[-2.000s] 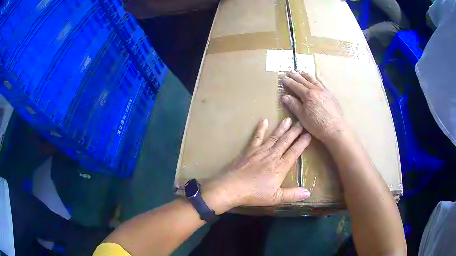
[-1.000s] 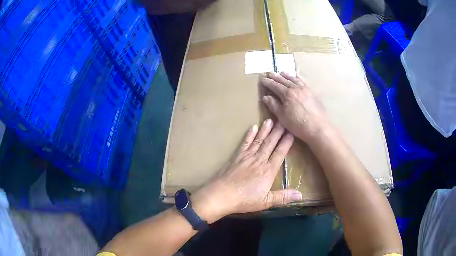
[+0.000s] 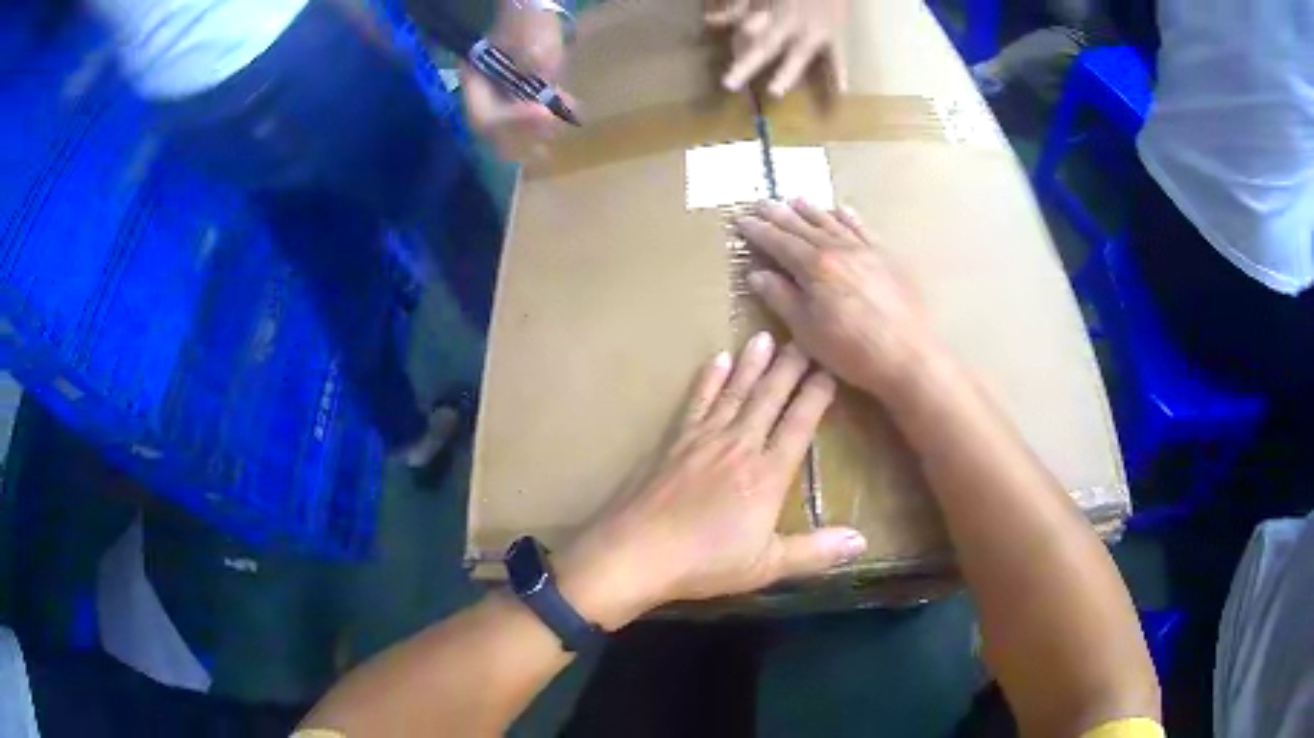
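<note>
A large brown carton (image 3: 620, 274) lies in front of me with its flaps closed along a centre seam. Tan packing tape (image 3: 908, 118) crosses the lid, and a white label (image 3: 728, 176) sits across the seam. My left hand (image 3: 721, 483) lies flat on the near part of the lid, fingers spread, holding nothing. My right hand (image 3: 843, 296) lies flat on the lid over the seam, just below the label, fingers slightly apart. Another person's hand holds a dark marker pen (image 3: 522, 82) over the far left edge, tip towards the lid. Another hand (image 3: 785, 36) touches the far end.
Stacked blue plastic crates (image 3: 173, 317) stand at the left, with a person in dark trousers in front of them. A blue stool (image 3: 1153, 289) stands at the right. A person's pale sleeve (image 3: 1232, 130) shows at the upper right. The green floor shows beside the carton.
A person has come in at the upper left with the marker pen, and a hand has come onto the carton's far end. My hands stay pressed on the lid.
</note>
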